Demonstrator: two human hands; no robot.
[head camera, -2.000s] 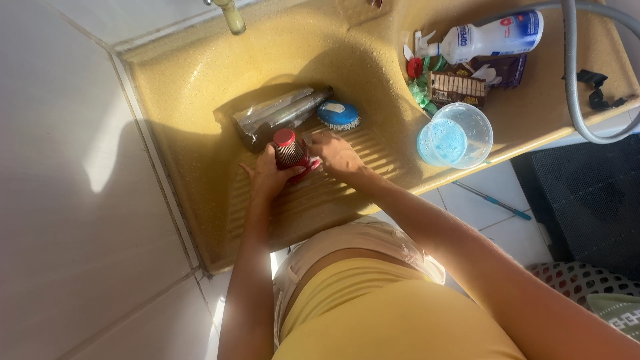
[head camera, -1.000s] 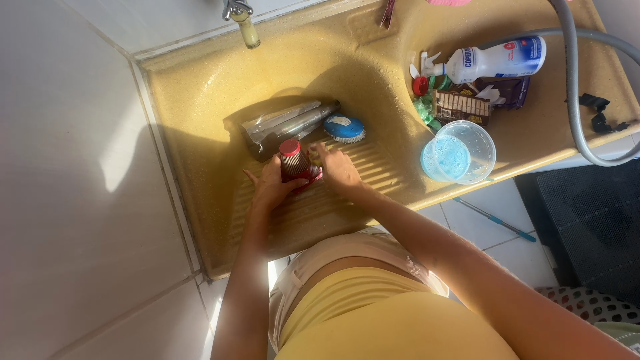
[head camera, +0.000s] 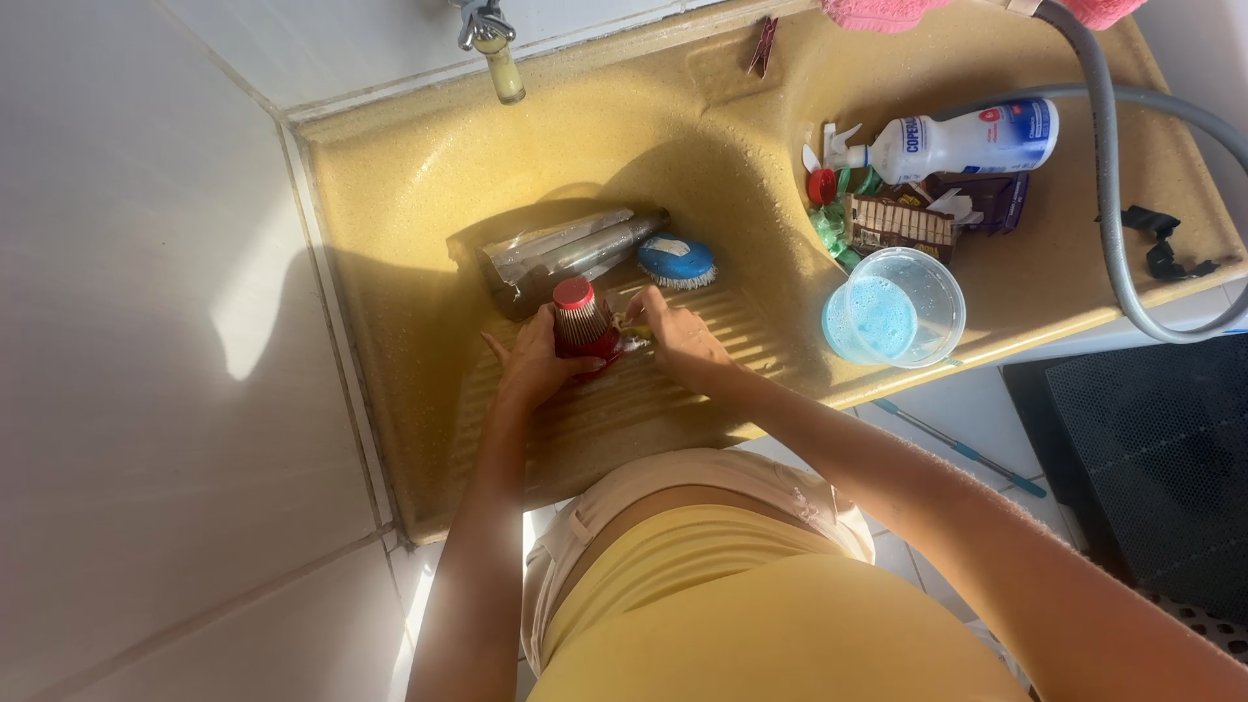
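Observation:
On the ribbed washboard of a yellow laundry sink (head camera: 429, 448), my left hand (head camera: 534, 363) grips a red-ended cone air filter (head camera: 582, 317) with a pleated side, its red cap facing up. My right hand (head camera: 680, 336) is at the filter's right side, fingers pinched on a small yellowish thing, perhaps a brush or sponge, mostly hidden by the fingers. Whitish foam lies by the red base. Just beyond the hands rests a blue scrubbing brush (head camera: 675, 258), bristles toward me. A metallic tube (head camera: 595, 249) with a torn silvery covering lies to its left.
A plastic tub (head camera: 936, 317) of blue sudsy liquid stands on the right. Behind it are a white spray bottle (head camera: 965, 141), brown wrappers (head camera: 897, 229) and a grey hose (head camera: 1107, 175). A tap (head camera: 502, 73) hangs over the basin; a clothespin (head camera: 763, 47) lies on the back ledge.
Both hands stay at the filter, with only small shifts of the right hand beside its base. The view has moved slightly, showing more of the tap and the pink cloth.

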